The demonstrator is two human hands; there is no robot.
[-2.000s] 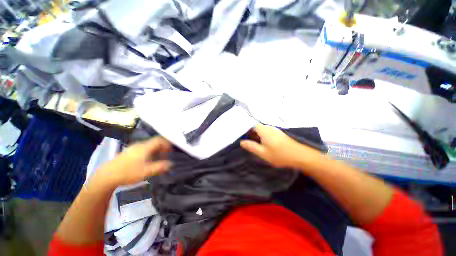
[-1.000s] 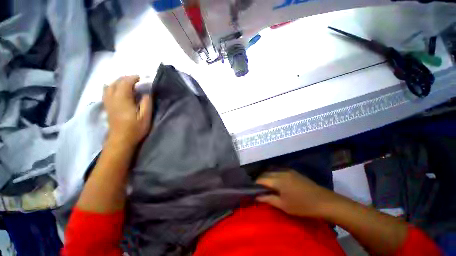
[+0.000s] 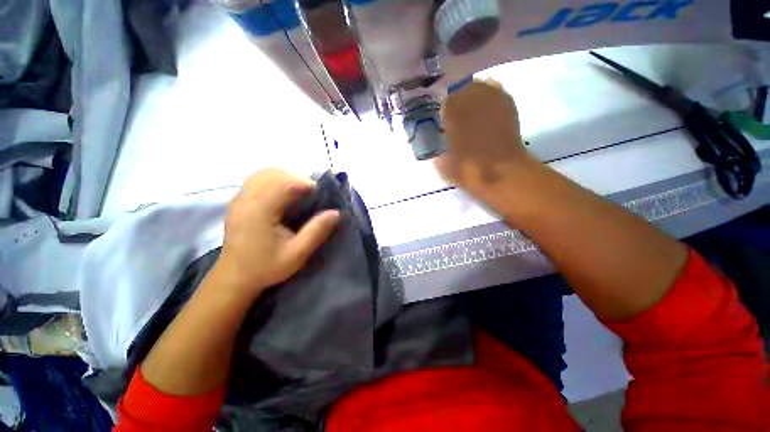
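The dark grey fabric panel [image 3: 312,312] drapes from the table's front edge over my lap. My left hand [image 3: 274,228] pinches its upper end near the seam edge, in front of the needle area [image 3: 384,114]. The light grey garment piece [image 3: 152,270] lies under and left of my left wrist. My right hand [image 3: 481,126] is at the sewing machine [image 3: 582,34], just right of the dark grey cylindrical attachment [image 3: 424,131]. Its fingers are blurred and partly hidden, so I cannot tell whether it holds anything.
Black scissors [image 3: 718,143] lie at the right, with a small green tool [image 3: 751,124] beside them. A ruler scale [image 3: 473,251] runs along the table's front edge. Mixed light and dark grey pieces [image 3: 93,110] are heaped at the left.
My right hand has left the lower fabric and moved up to the needle area. My left hand, with the dark fabric, has shifted right and a little down in the picture. The machine appears closer.
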